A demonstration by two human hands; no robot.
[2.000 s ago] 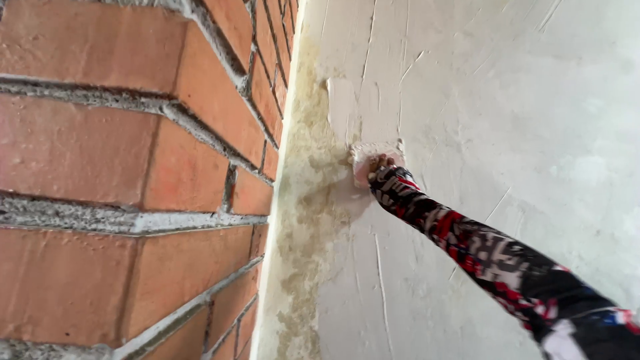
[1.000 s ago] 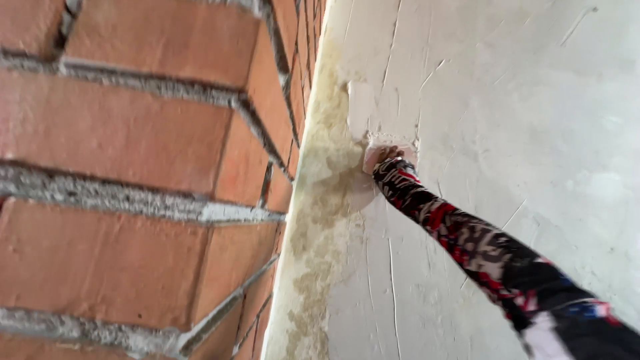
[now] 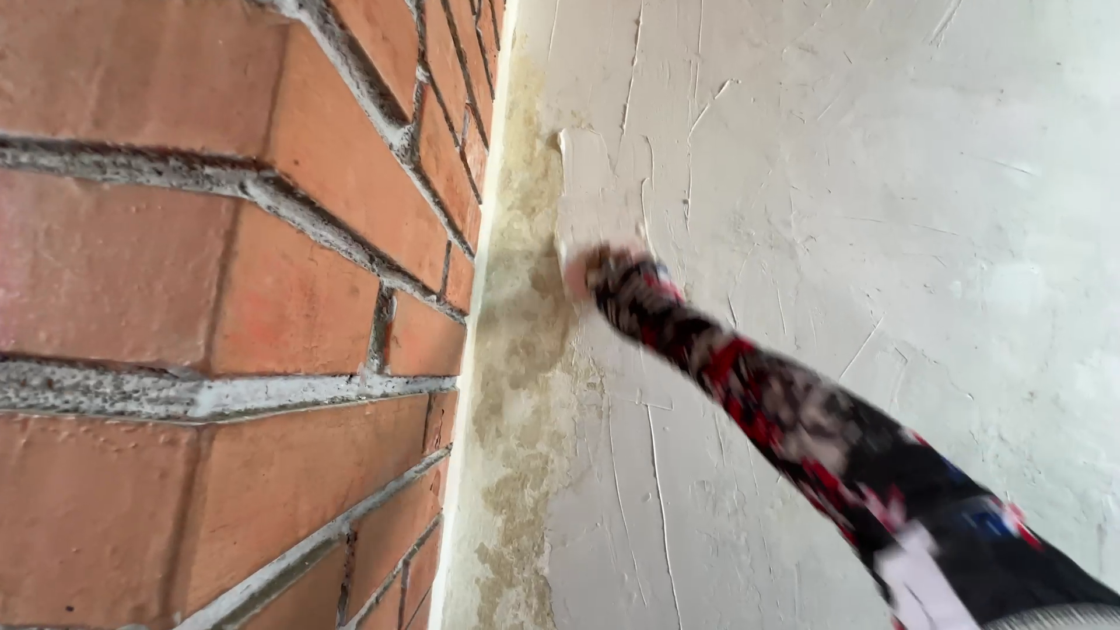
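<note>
My right hand (image 3: 604, 262), blurred by motion, is closed around a flat plastering tool (image 3: 577, 273) with a pale pinkish blade. The blade lies against the wall at the left edge of the fresh white plaster (image 3: 604, 184). Bare, stained yellowish wall (image 3: 516, 350) runs as a strip just left of the tool. A sleeve patterned in black, red and grey (image 3: 770, 402) covers the arm, which reaches in from the lower right. The grip and most of the fingers are too blurred to make out. My left hand is out of view.
A red brick wall (image 3: 289, 306) with rough grey mortar joints stands close on the left and meets the plastered wall at a corner. A narrow pale band (image 3: 472, 350) follows that corner. Thin ridges and scratches mark the grey-white plastered surface (image 3: 875, 219) to the right.
My right hand and the tool have shifted left along the wall, closer to the stained strip. The tool remains in the hand.
</note>
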